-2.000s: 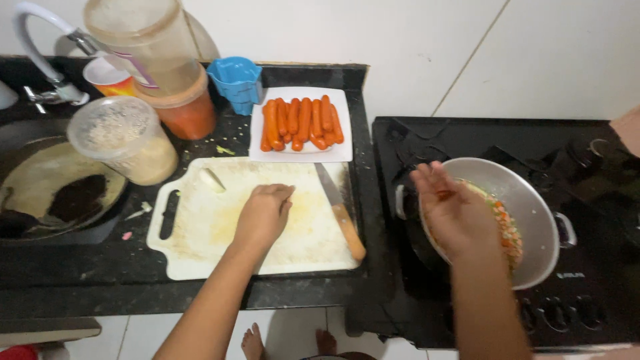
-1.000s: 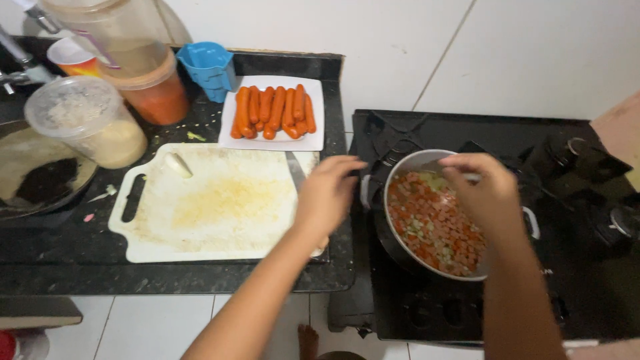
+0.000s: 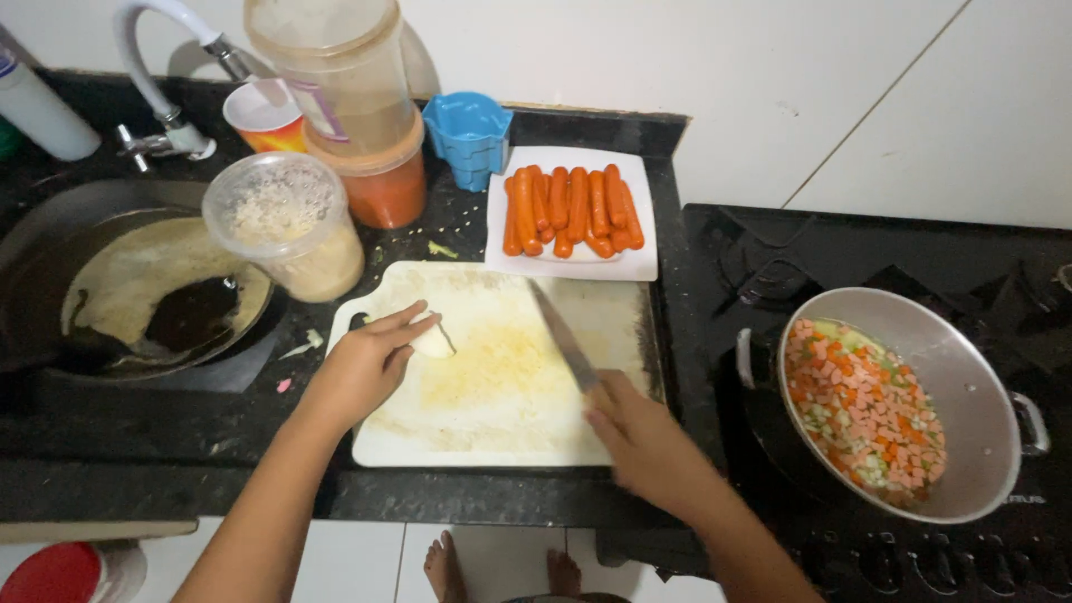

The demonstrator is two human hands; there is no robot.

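My left hand point(image 3: 366, 362) rests at the left side of the white cutting board point(image 3: 502, 427), its fingers on a pale piece of vegetable point(image 3: 434, 342) that they partly cover. In my right hand point(image 3: 645, 435) is a knife point(image 3: 563, 335) by its wooden handle, the blade slanting up and left over the board. A square white plate point(image 3: 569, 266) of sausages point(image 3: 578, 205) overlaps the board's top edge. On the stove at the right, an aluminum pot point(image 3: 976, 394) holds diced orange, pink and pale green pieces point(image 3: 871, 410).
A dark pan point(image 3: 50, 218) with liquid lies at the left, beside a lidded plastic tub point(image 3: 293, 226). Behind stand stacked plastic containers point(image 3: 364, 126), a white and orange cup point(image 3: 264, 113), a blue cup point(image 3: 471, 138) and a faucet point(image 3: 167, 126). The black stove point(image 3: 729, 251) adjoins the counter.
My right hand has moved from over the pot to the board and taken hold of the knife. My left hand has moved left onto the pale piece.
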